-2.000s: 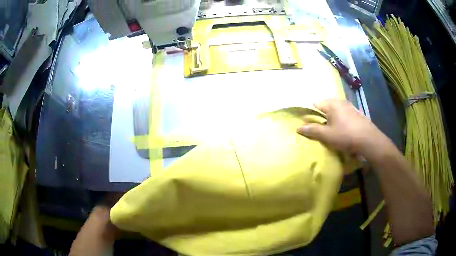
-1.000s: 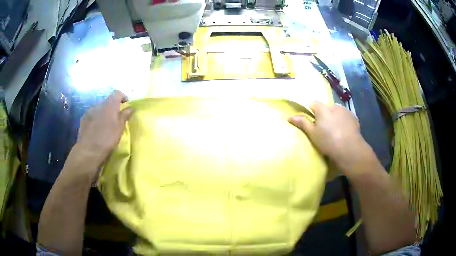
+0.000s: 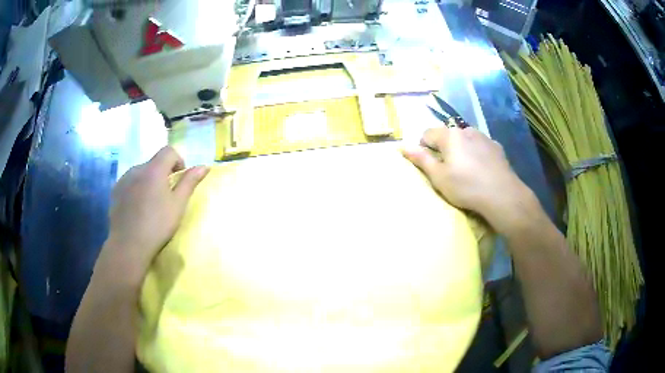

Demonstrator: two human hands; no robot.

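Note:
The soft yellow bag body [image 3: 313, 255] lies spread over the white plate, its far edge close to the front of the sewing template. My left hand [image 3: 149, 197] grips its far left corner, thumb on top. My right hand [image 3: 467, 167] grips its far right corner. The yellow sewing template [image 3: 306, 125], with a rectangular opening and raised side bars, lies flat beyond the bag. Whether the bag's edge touches the template I cannot tell. The fingers under the bag are hidden.
The white sewing machine head [image 3: 164, 62] with a red logo stands at upper left. Metal clamp brackets [image 3: 310, 42] sit behind the template. Thread snips [image 3: 446, 115] lie partly behind my right hand. A tied yellow strip bundle [image 3: 590, 189] lies at right.
My left hand has come up from the lower left and taken the bag's far left corner. Both hands have spread the bag flat and moved its far edge towards the template. The view has shifted.

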